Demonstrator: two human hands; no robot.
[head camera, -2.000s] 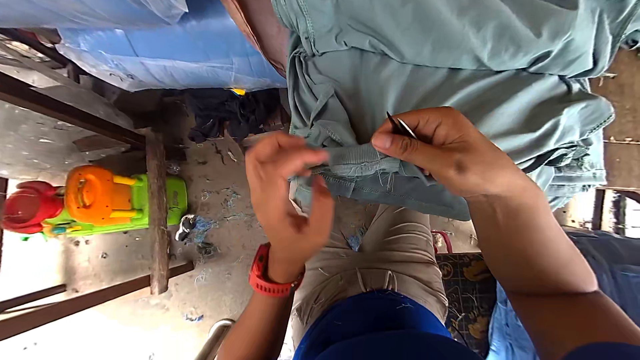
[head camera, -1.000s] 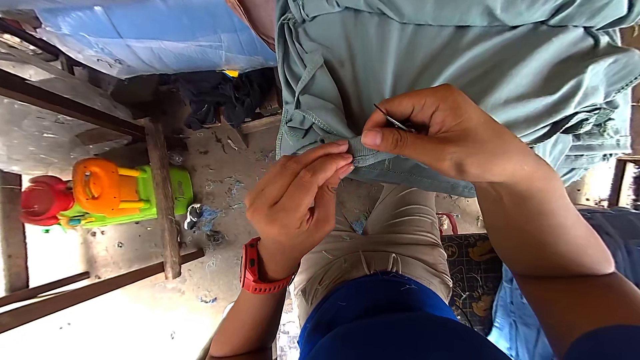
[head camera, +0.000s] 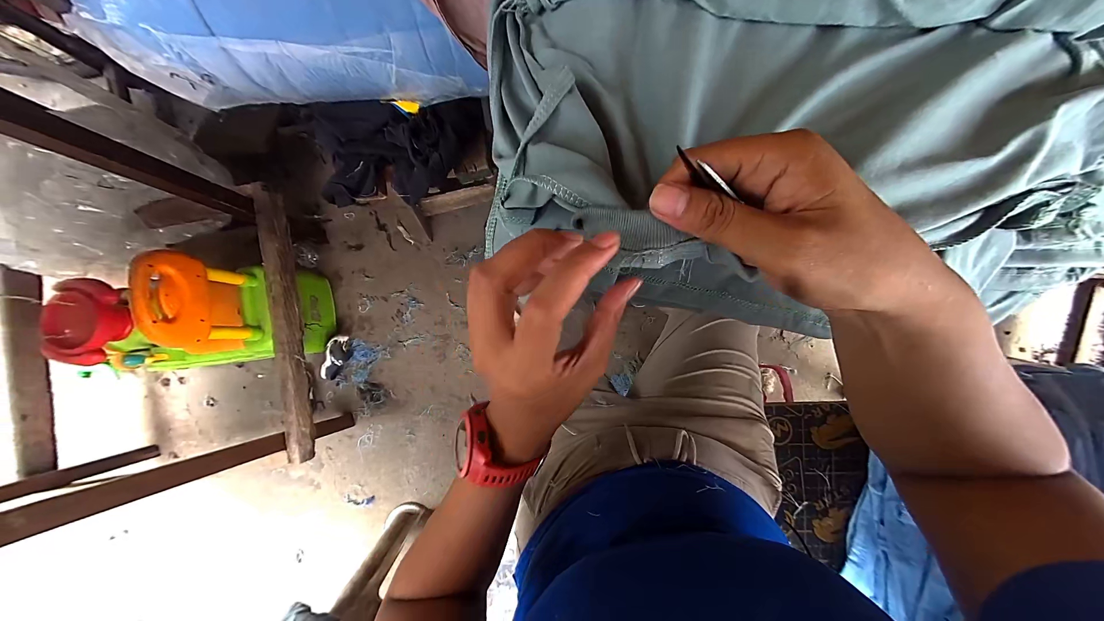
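A grey-green garment (head camera: 690, 78) with ribbed trim and overlocked seams lies across the top right, its lower edge above my lap. My right hand (head camera: 776, 216) holds a small pair of dark, pointed thread snips (head camera: 707, 177) in its curled fingers, tips up and left; its thumb and forefinger are at the ribbed band (head camera: 634, 226). My left hand (head camera: 552, 315), with a red watch on the wrist, is just below the band's left part, fingers apart and curved. Whether its fingertips touch the cloth I cannot tell.
Blue plastic-covered material (head camera: 302, 52) is at the upper left, with dark cloth (head camera: 388, 147) beneath. A wooden frame (head camera: 280, 319) stands before a green, orange and red plastic toy (head camera: 185, 302). Thread scraps litter the floor. A patterned cushion (head camera: 819, 483) and blue cloth (head camera: 888, 526) lie lower right.
One second ago my left fingers were pinched together at the garment edge beside my right hand; now they are spread and lower. The snips remain in my right hand.
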